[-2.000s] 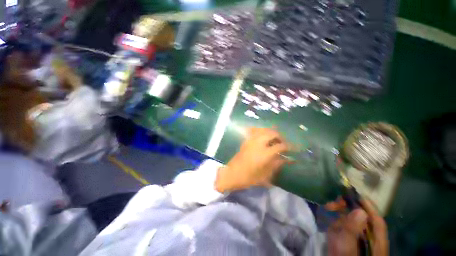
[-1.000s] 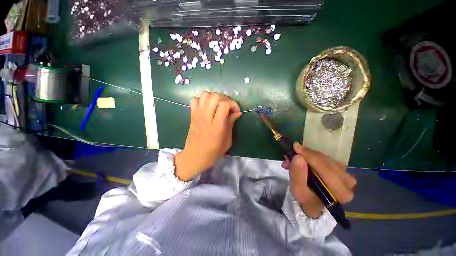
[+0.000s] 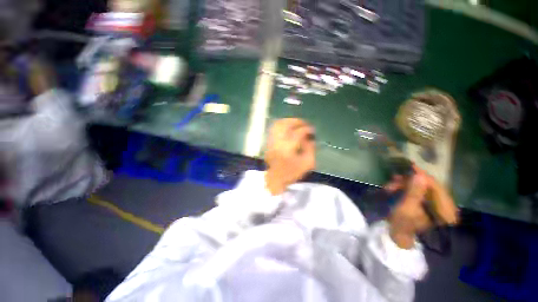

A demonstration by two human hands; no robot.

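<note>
The frame is strongly blurred. My left hand (image 3: 290,150) is over the front edge of the green mat, fingers curled; whether it holds solder wire cannot be told. My right hand (image 3: 420,203) is at the front right, closed around the dark soldering iron (image 3: 402,165), whose front end points up and left. A small bluish-silver cluster (image 3: 370,135) lies on the mat between the hands, left of the tip-cleaning pot (image 3: 425,118). The loose pile of small white-pink discs (image 3: 330,78) lies behind my hands.
Component tray (image 3: 360,35) at the back, second tray (image 3: 230,26) left of it. Pale strip (image 3: 259,109) left of my left hand. Blue stick (image 3: 197,112), pale yellow piece (image 3: 216,108) and whitish spool (image 3: 168,71) further left. Black fan (image 3: 504,112) at right. Another person's sleeve (image 3: 56,141) at far left.
The view has swung left and blurred, bringing the trays and the other person further into view. My left hand has drawn back from the bluish cluster. The iron's tip has left the cluster.
</note>
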